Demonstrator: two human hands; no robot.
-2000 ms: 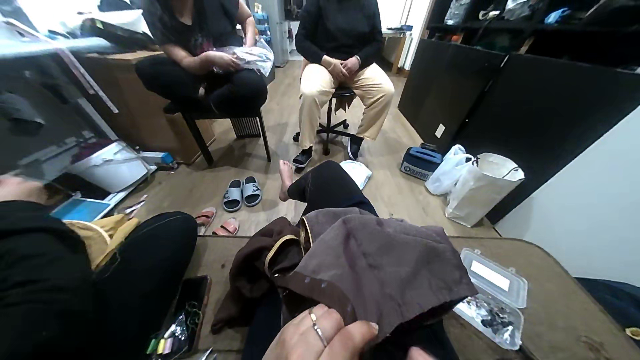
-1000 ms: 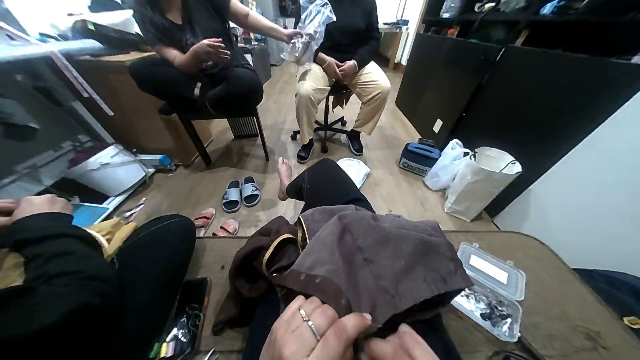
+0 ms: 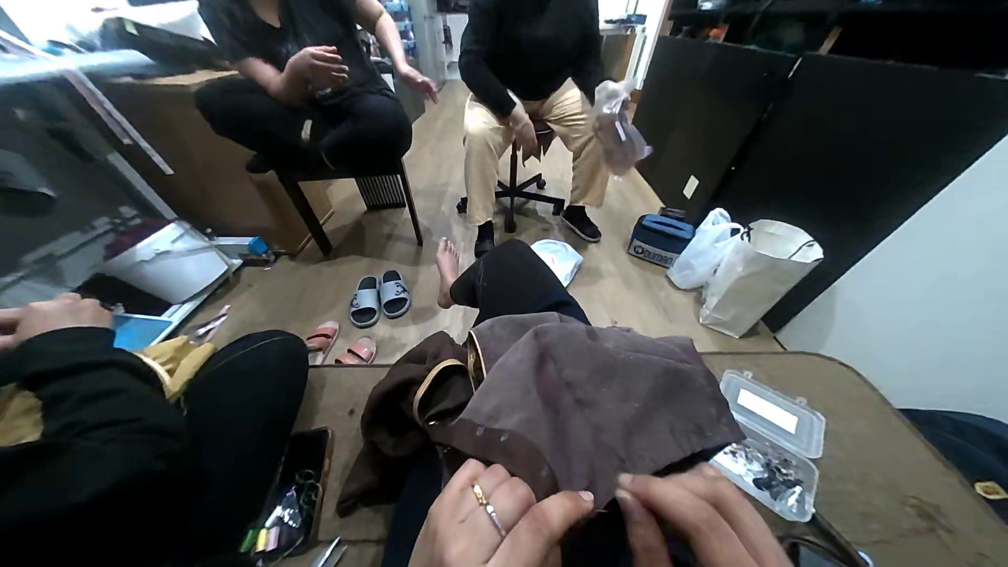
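A brown cloth garment (image 3: 583,394) with yellow-edged trim lies over my lap. My left hand (image 3: 500,520), with rings on one finger, grips its near edge between thumb and fingers. Close beside it, my right hand (image 3: 697,516) pinches the same edge; something thin and pale, perhaps a needle or thread, shows between the two hands, too small to tell. Small light marks run along the darker band of the cloth by my left hand. To the right, an open clear plastic box (image 3: 768,449) holds small metallic pieces.
Left of my lap is a dark tray (image 3: 303,504) with thread and small items, with metal tips (image 3: 329,553) beside it. A person in black sits close on the left. Two people sit opposite, one holding a plastic bag (image 3: 620,130). Slippers (image 3: 380,299) and bags (image 3: 760,276) stand on the floor.
My right hand has come further into view at the cloth's edge. The plastic bag, held out by the left seated person a second ago, is now in the other seated person's hand.
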